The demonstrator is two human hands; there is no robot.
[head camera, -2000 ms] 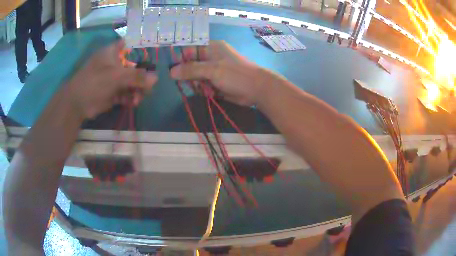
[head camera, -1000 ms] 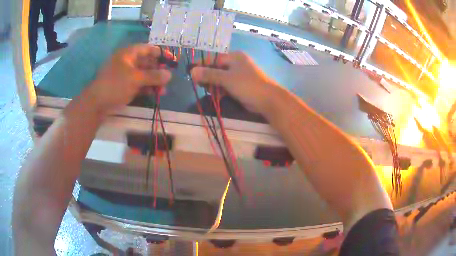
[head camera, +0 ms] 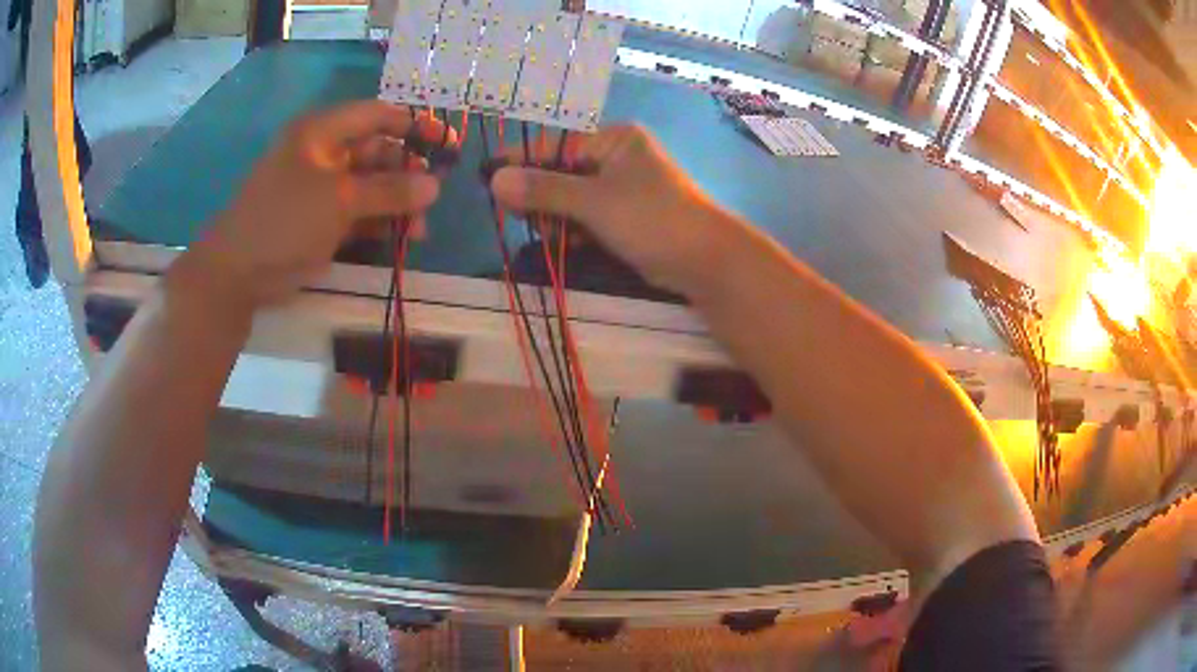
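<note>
A pale LED board (head camera: pixel 499 59) of several strips stands tilted up at top centre, above the green shelf. Red and black lead wires (head camera: pixel 551 355) run from its lower edge and hang over the rack rail. My left hand (head camera: pixel 361 177) holds one bundle of leads just below the board's left part. My right hand (head camera: pixel 591 190) holds another bundle below its right part. The lead ends hang free in front of the lower shelf. A black clip terminal (head camera: pixel 394 357) with red-orange tabs sits on the rail below my left hand, another (head camera: pixel 722 390) to the right.
Another board (head camera: pixel 788 135) lies farther back on the green shelf (head camera: pixel 775 217). A board (head camera: pixel 985 263) with hanging leads is at the right, near bright orange light. A pale rack post (head camera: pixel 55 145) stands at left. A thin yellowish stick (head camera: pixel 579 558) rises near the lower rail.
Over two seconds the view has shifted, and the rack and terminals sit farther right. The hanging leads have swung closer together. The person at upper left is now mostly out of view.
</note>
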